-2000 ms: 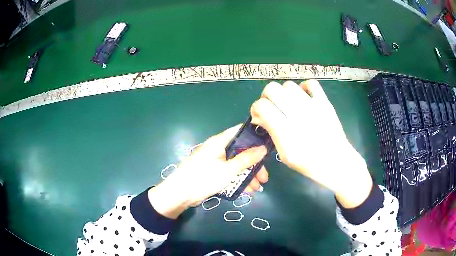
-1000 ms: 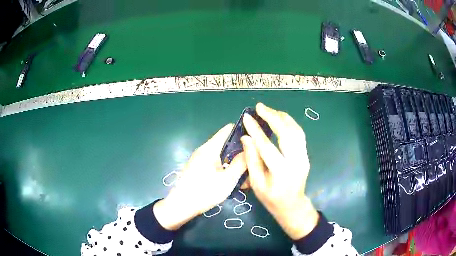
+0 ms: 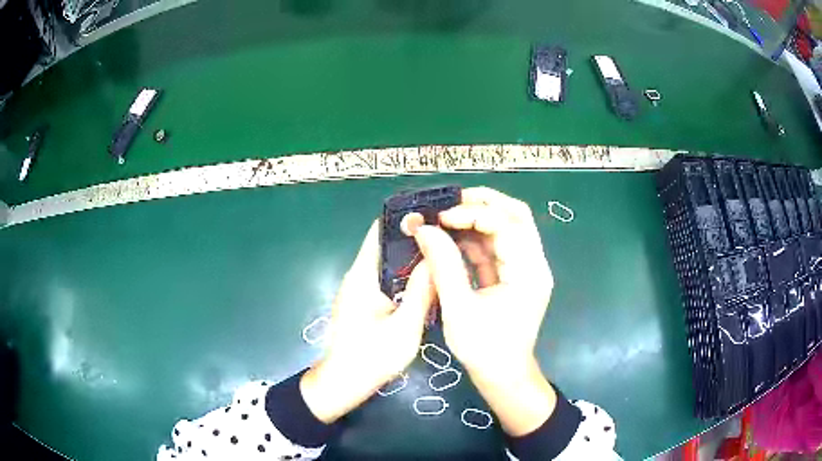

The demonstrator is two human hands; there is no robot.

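A dark phone housing point(image 3: 397, 241) is held upright above the green bench, its open inner side towards me, with a thin red wire inside. My left hand point(image 3: 365, 326) grips it around its lower left side, the thumb across its lower part. My right hand point(image 3: 491, 293) is at its upper right side, thumb and fingers at the upper inside near a small pale round part point(image 3: 412, 223). Whether the right fingers pinch anything is hidden. The lower end of the housing is covered by my hands.
White rings point(image 3: 431, 406) lie scattered below my hands, and another lies to the right point(image 3: 561, 212). Black blister trays point(image 3: 712, 297) are stacked at the right. Beyond the pale stained strip point(image 3: 379, 162), several phone units point(image 3: 548, 74) lie on the green belt.
The housing has turned more upright and its inner side shows more. My right hand has moved from over its upper end to its right side. The units on the belt have shifted left.
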